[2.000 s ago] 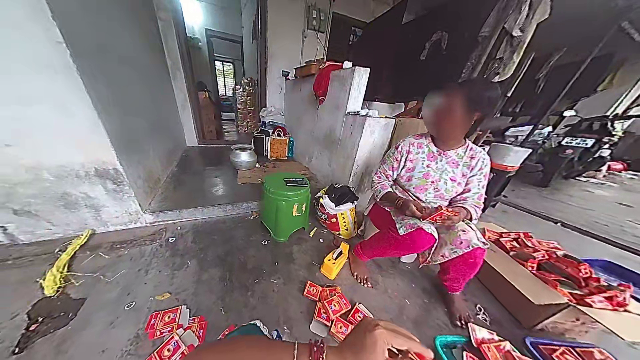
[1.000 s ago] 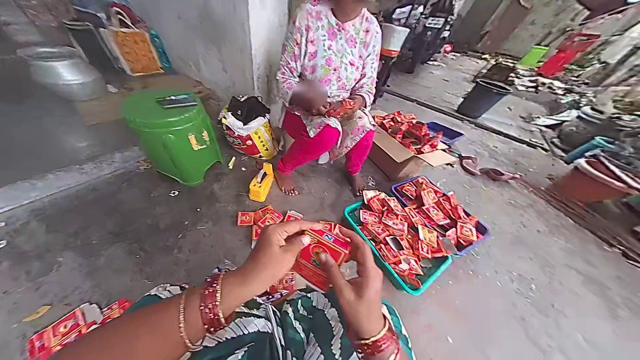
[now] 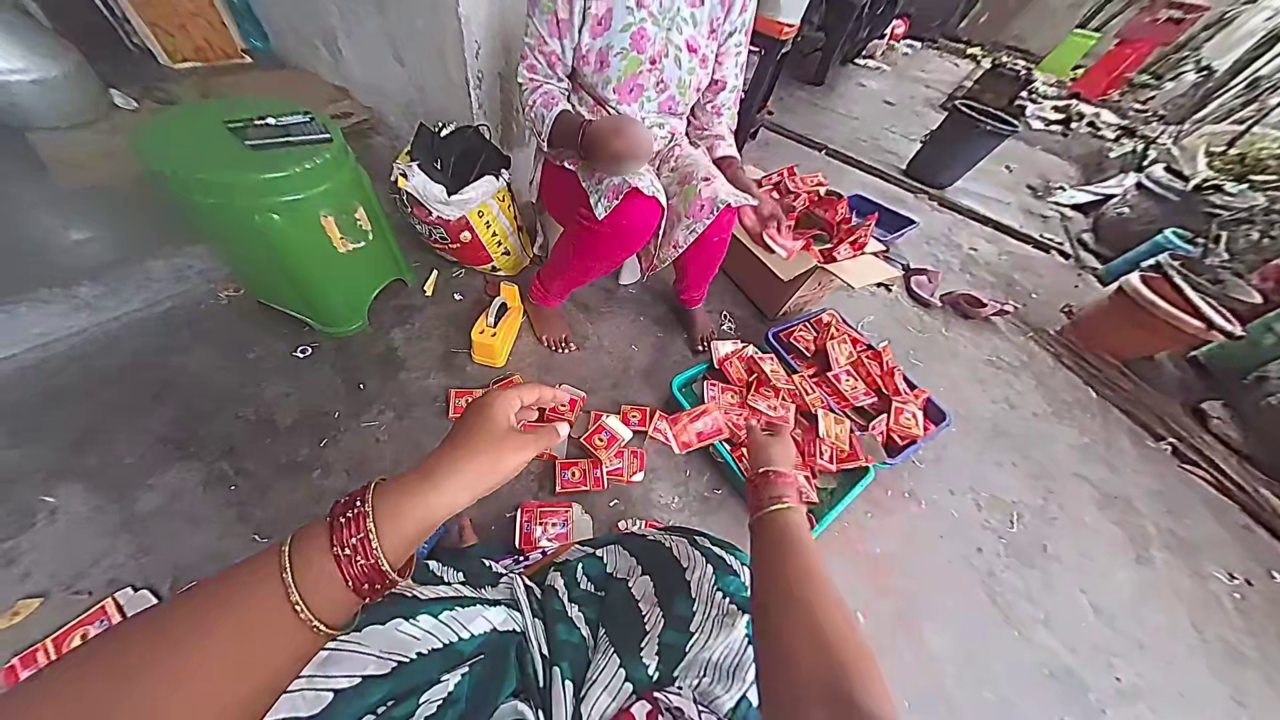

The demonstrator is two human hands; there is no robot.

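Observation:
My left hand (image 3: pixel 505 435) hangs over the floor, thumb and forefinger apart; a small red carton (image 3: pixel 566 404) shows just beyond the fingertips. Several similar printed cartons (image 3: pixel 580 475) lie in a loose group below and to its right. My right hand (image 3: pixel 771 450) is at the green plastic tray (image 3: pixel 845 503), among a heap of red packets. A larger red packet (image 3: pixel 698 428) is left of its fingers; whether they grip it or another is hidden. Behind, a blue tray (image 3: pixel 935 425) holds more packets. A bigger red carton (image 3: pixel 547 525) is close to my lap.
Opposite me sits a person (image 3: pixel 630 220), one hand by a cardboard box (image 3: pixel 770 280) of red packets. A yellow tape dispenser (image 3: pixel 497 330), a green plastic stool (image 3: pixel 290 220) and a stuffed bag (image 3: pixel 465 215) stand near. Slippers (image 3: pixel 975 303) and a dark bucket (image 3: pixel 960 145) are at the right.
My hands have parted from the red carton they held together; the right one has moved to the green tray. The other person's hands have separated, one now by the cardboard box.

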